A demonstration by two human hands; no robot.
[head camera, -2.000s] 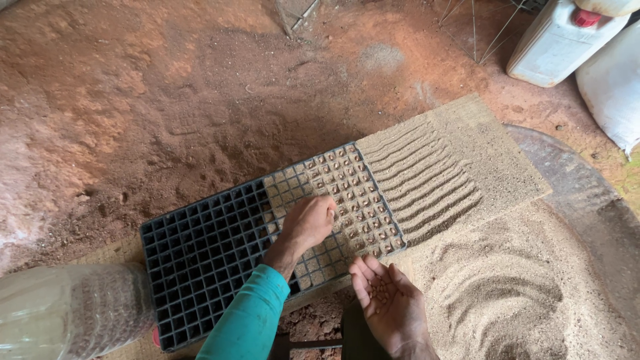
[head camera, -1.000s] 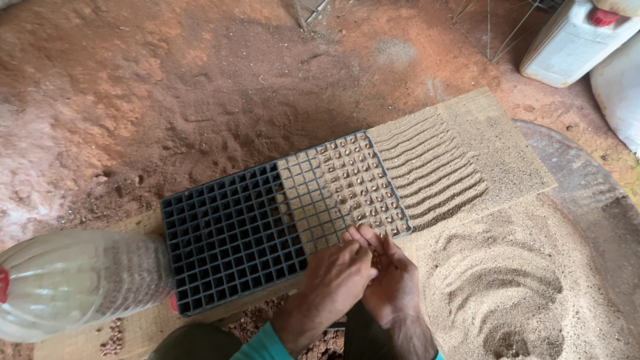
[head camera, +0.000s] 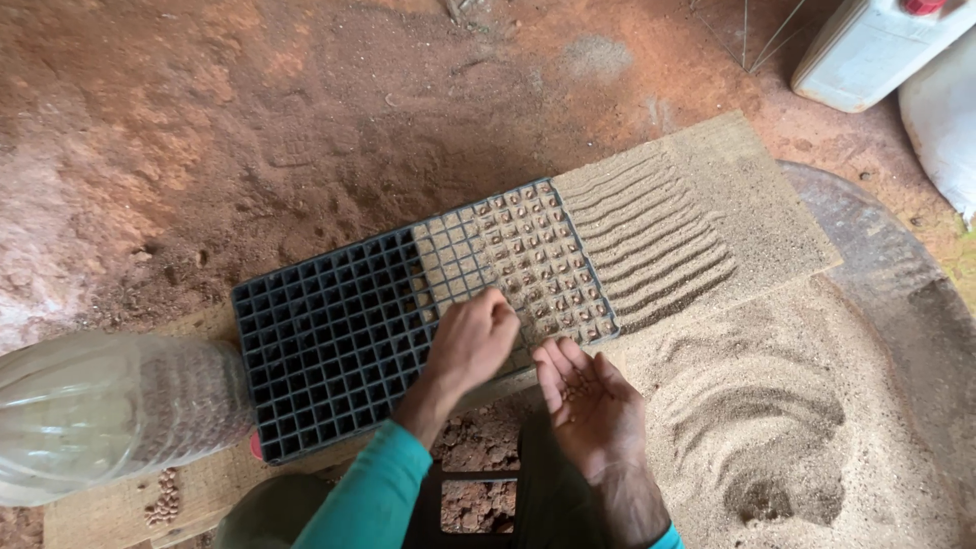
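A black plastic seedling tray (head camera: 328,343) lies at an angle. Its left cells look dark and empty; the right part is filled with sandy substrate, and many cells at the far right hold a small brown seed. My left hand (head camera: 476,335), palm down with its fingertips pinched together, is over the filled cells near the tray's lower edge; whether a seed is between its fingers is hidden. Just off the tray's lower right corner, my right hand (head camera: 598,412) is cupped palm up and holds several small seeds (head camera: 572,396).
A large clear plastic bottle (head camera: 114,415) of seeds lies left of the tray, near loose seeds (head camera: 162,499) on a wooden board (head camera: 91,522). At right are a sand-covered board (head camera: 747,183) and a sand pile (head camera: 770,412). A white jerrycan (head camera: 862,57) and a white sack (head camera: 945,122) stand at upper right.
A second ago my two hands were together by the tray's lower edge. My left hand has since moved away from my right palm and up over the filled cells.
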